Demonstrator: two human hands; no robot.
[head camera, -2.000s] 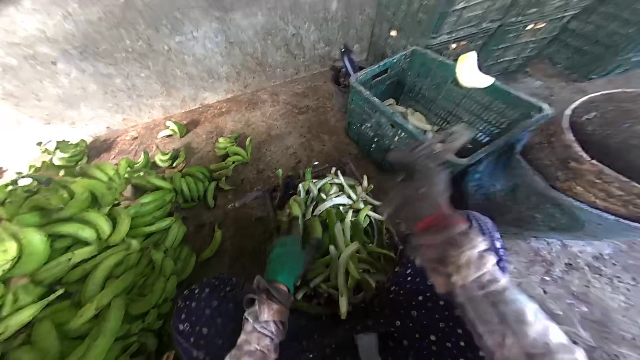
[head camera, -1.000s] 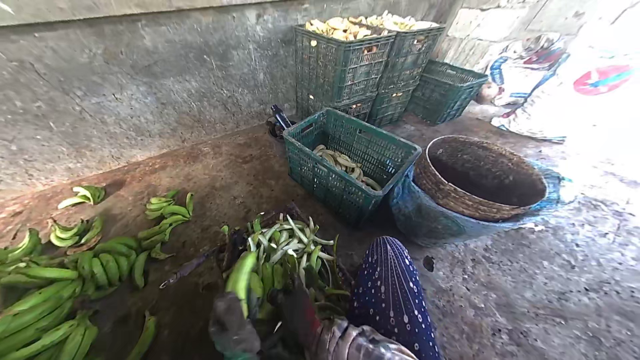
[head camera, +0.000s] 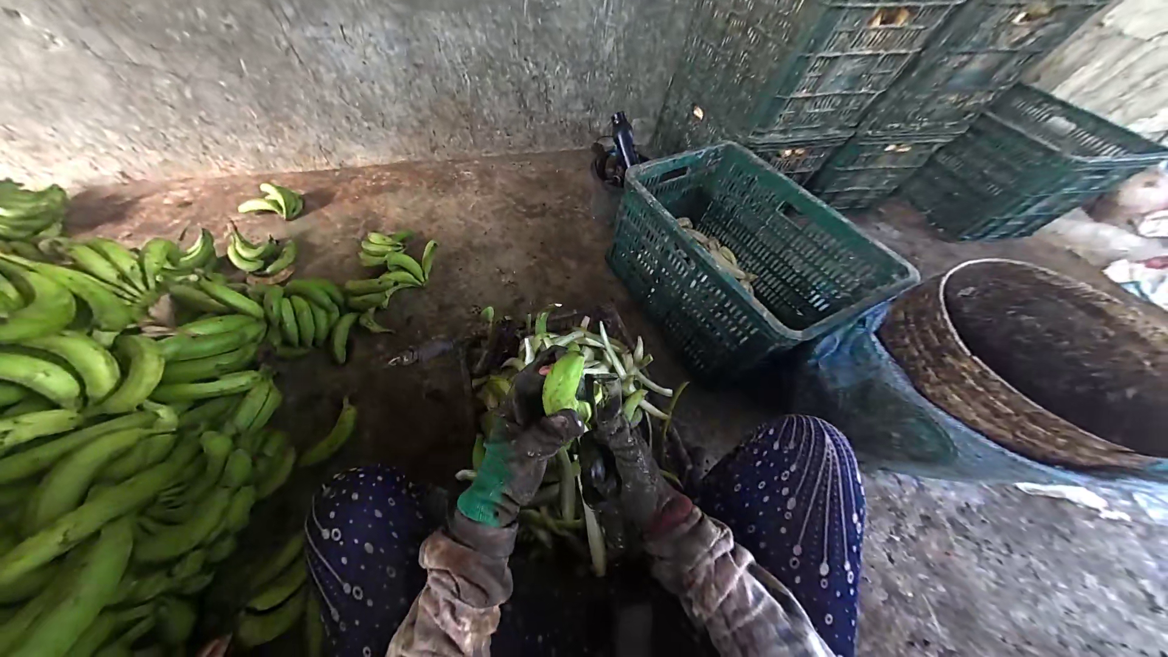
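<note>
My left hand, in a dark glove with a green cuff, is closed around a green banana between my knees. My right hand, in a dark glove with a red cuff, is at the right side of that banana; whether it grips the fruit or a tool cannot be made out. Below and behind both hands lies a heap of green and whitish banana peels.
A large pile of green bananas covers the floor at left. A green plastic crate with some peeled pieces stands ahead right. Beyond it are stacked crates; a woven basket sits at far right.
Two seconds ago my right hand was beside the crate, with a pale piece in the air above it; now it is back at my left hand. The view has swung right and back.
</note>
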